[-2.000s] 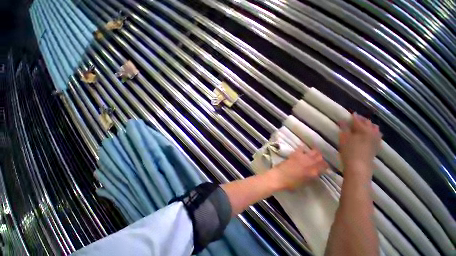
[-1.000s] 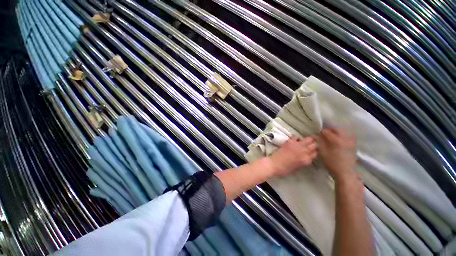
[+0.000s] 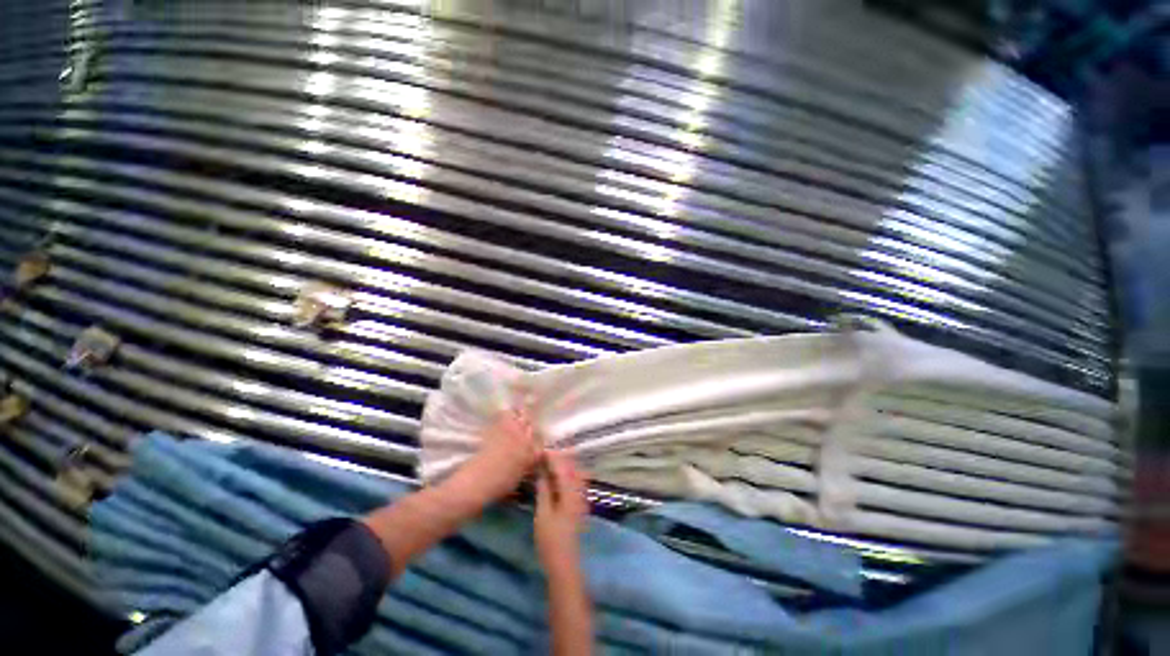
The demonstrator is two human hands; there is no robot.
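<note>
An off-white curtain panel [image 3: 719, 385] lies along the metal tubes. Its left end is gathered and fans out beyond my hands; its right part lies in long folds over the tubes. My left hand [image 3: 507, 449] grips the gathered cloth near that end. My right hand [image 3: 561, 493] is just beside it, at the lower edge of the bunch, blurred; whether its fingers hold cloth is unclear. A cloth band [image 3: 840, 449] of the same colour crosses the folds at the right.
A blue curtain panel [image 3: 257, 513] lies on the tubes along the near side. Bare metal tubes [image 3: 513, 276] run behind the off-white panel. A clip with a tan pad [image 3: 321, 305] sits on them, with several more at the far left.
The view has turned and shifted towards the panel's right part. The off-white folds near my hands are drawn together into a narrow bunch and lifted off their tubes. My hands are closer together.
</note>
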